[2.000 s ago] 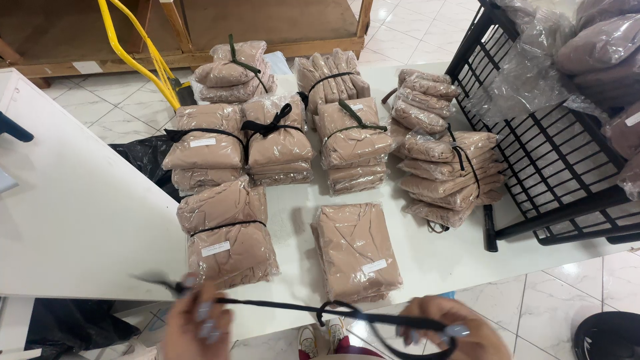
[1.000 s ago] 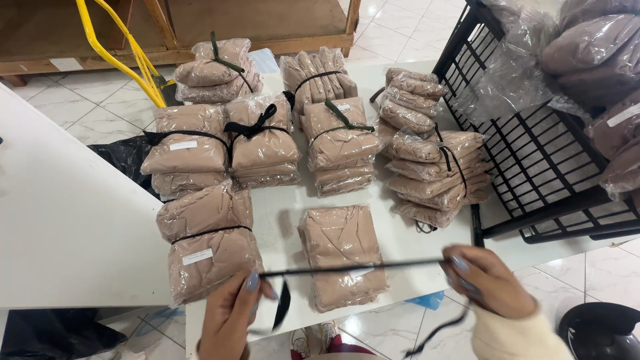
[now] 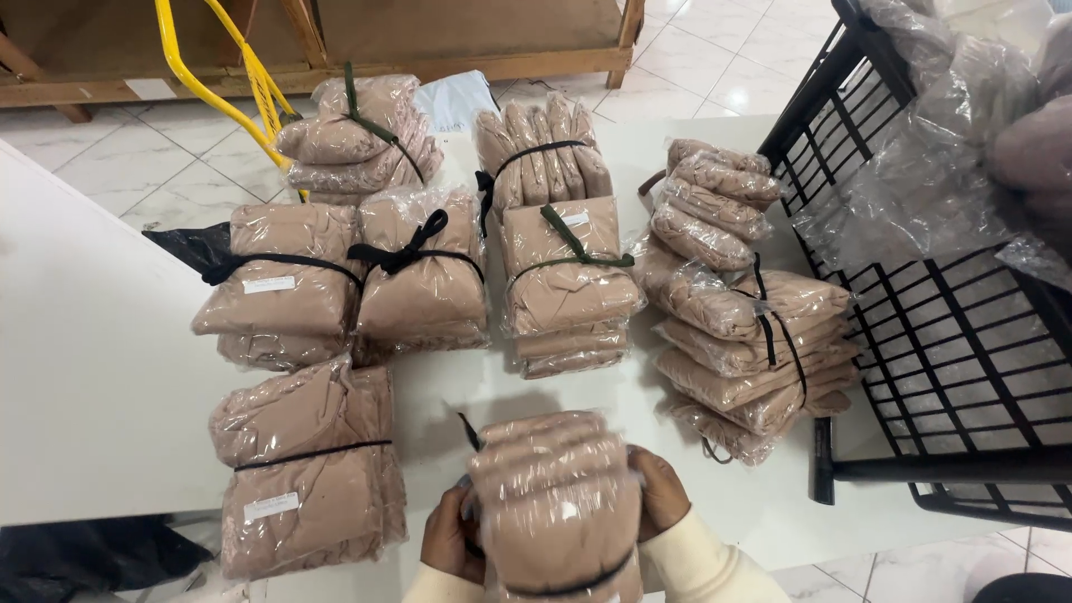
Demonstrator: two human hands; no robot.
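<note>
My left hand (image 3: 452,529) and my right hand (image 3: 659,490) grip opposite sides of a stack of plastic-wrapped beige garments (image 3: 559,511) at the lower middle. A black fabric strap (image 3: 578,582) crosses the front of this stack, and a dark strap end sticks out at its upper left. My fingers are partly hidden behind the stack. To its left lies a bundle tied with a thin black strap (image 3: 306,486), bearing a white label. Behind stand more tied bundles, one with a black bow (image 3: 423,293), one with a dark green tie (image 3: 569,280). Another strapped pile (image 3: 745,360) leans at the right.
The bundles stand on a white table (image 3: 444,394). A black wire basket (image 3: 938,352) with clear plastic and packages is at the right. Another white surface (image 3: 92,352) lies at the left. A yellow metal frame (image 3: 222,100) and a wooden shelf (image 3: 469,65) stand behind.
Both hands held the black strap stretched between them over the flat beige stack. Now they hold the stack itself, raised and turned, with the strap across it.
</note>
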